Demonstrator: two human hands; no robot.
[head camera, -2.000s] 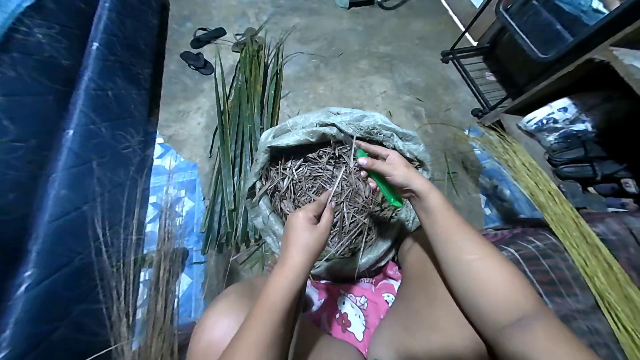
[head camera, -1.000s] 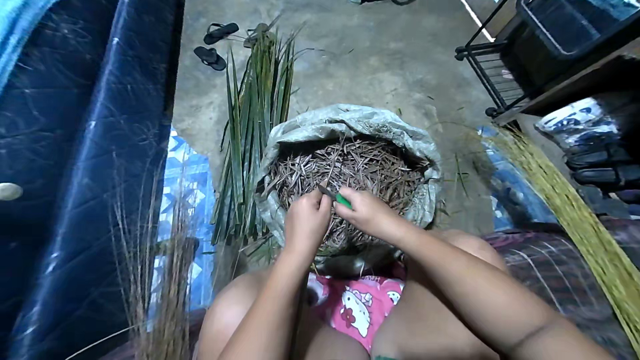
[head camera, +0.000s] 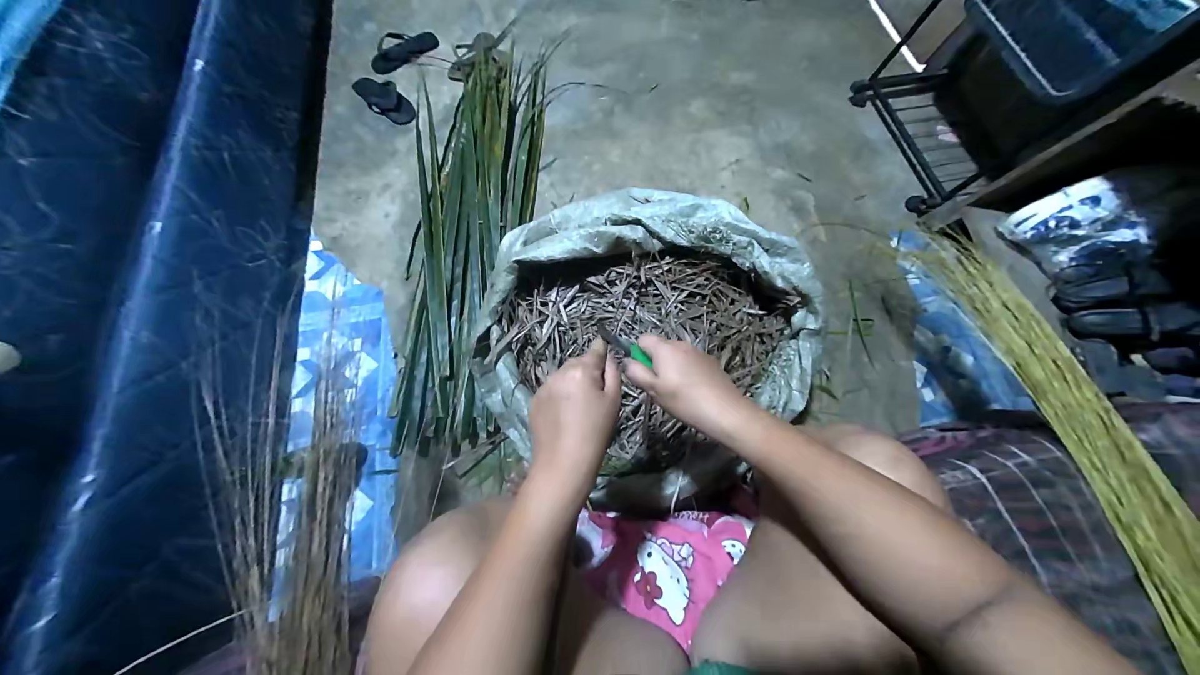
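A woven plastic sack (head camera: 656, 211) with a rolled rim stands between the knees, filled with short dry brown plant pieces (head camera: 675, 300). Over its middle, my right hand (head camera: 689, 380) is closed on a green-handled knife (head camera: 639, 355), the dark blade pointing up and left. My left hand (head camera: 577, 398) is close beside it, thumb and fingers pinched near the blade. A thin strip seems to be between those fingers, but it is mostly hidden. Long green palm leaflets (head camera: 459, 253) lie on the floor left of the sack.
A bundle of thin yellow-green ribs (head camera: 1059, 347) lies at right, and brown ribs (head camera: 314, 525) stand at lower left. Dark slippers (head camera: 403, 52) are on the concrete floor. A blue plastic-covered object (head camera: 122, 281) borders the left; a black rack (head camera: 914, 141) and shelf are at upper right.
Two seconds ago my hands were farther apart, with the green handle widely visible in my right hand and a pale strip in my left. They have since come together over the sack.
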